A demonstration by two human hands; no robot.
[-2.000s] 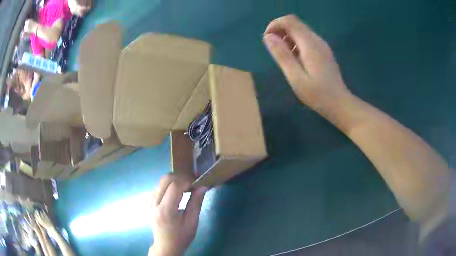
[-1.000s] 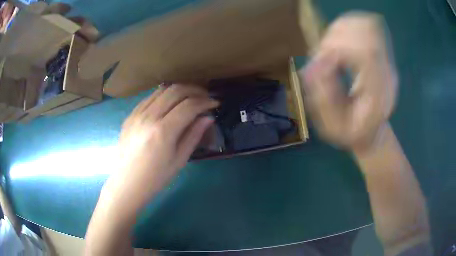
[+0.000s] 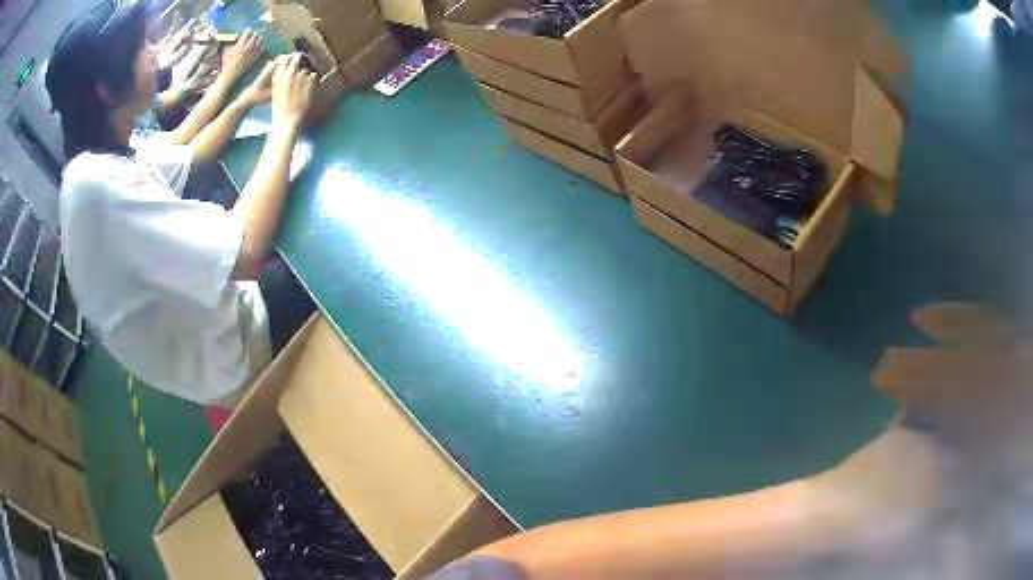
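My left forearm crosses the bottom edge towards the right. At its end, blurred fingers [image 3: 952, 368] show at the right side; I cannot tell how the hands divide there or whether anything is held. An open brown mailer box [image 3: 708, 232] stands on the green work surface at upper right, apart from the fingers, on top of another box. Its lid stands up behind. Inside lie a coiled black cable [image 3: 770, 164] and a dark item [image 3: 736, 198] with a small white mark.
More brown boxes [image 3: 532, 96] are stacked at the top centre. A large open carton [image 3: 380, 459] at the lower left, beside the table edge, holds many black items [image 3: 300, 510]. A person in a white shirt [image 3: 159, 272] works at the left. A printed strip [image 3: 413, 66] lies near the top.
The view has swung left. The box that was between my hands is no longer visible there; the stacked boxes, the large carton and the person in white now show.
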